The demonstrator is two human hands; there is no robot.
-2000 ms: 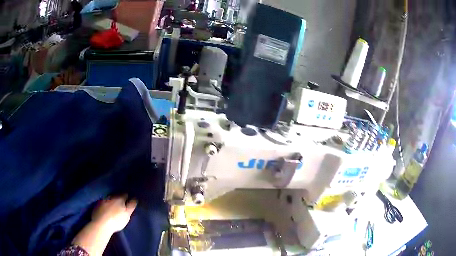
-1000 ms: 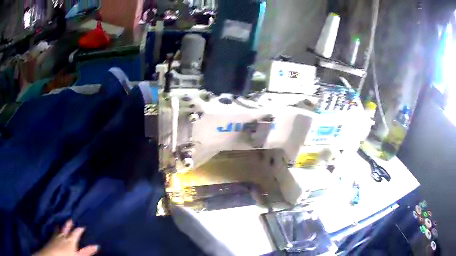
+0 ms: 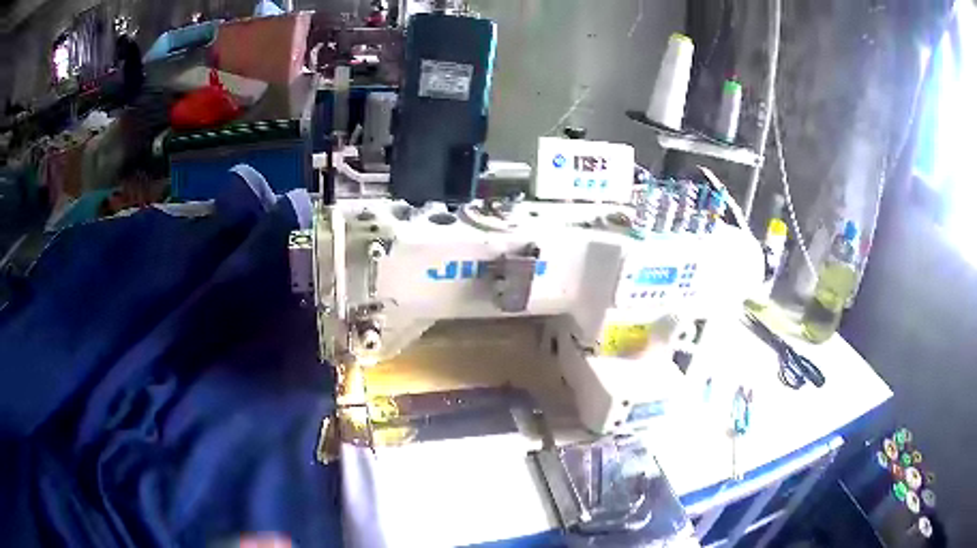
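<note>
A large navy fabric heap (image 3: pixel 139 353) lies left of the sewing machine, with a pale edge band (image 3: pixel 257 184) along its top. The white sewing machine (image 3: pixel 471 252) stands at centre. Its needle area (image 3: pixel 354 401) glows yellow, close to the fabric's right side. My left hand (image 3: pixel 264 542) seems to be the small blurred skin-coloured patch at the bottom edge, over the fabric. It is almost wholly cut off, so its fingers and any grip are hidden. My right hand is out of the picture.
Shiny attachment plates (image 3: pixel 616 487) lie front right. Small snips (image 3: pixel 741 409), black-handled shears (image 3: pixel 793 364) and a yellow-liquid bottle (image 3: pixel 830 289) are on the right. Thread cones (image 3: pixel 673 84) stand behind. Coloured spools (image 3: pixel 908 476) are beyond the table edge (image 3: pixel 793 466).
The view has shifted, so the machine sits further left and higher, and the attachment plates show. The left hand, earlier spread on the fabric, is now nearly out at the bottom edge.
</note>
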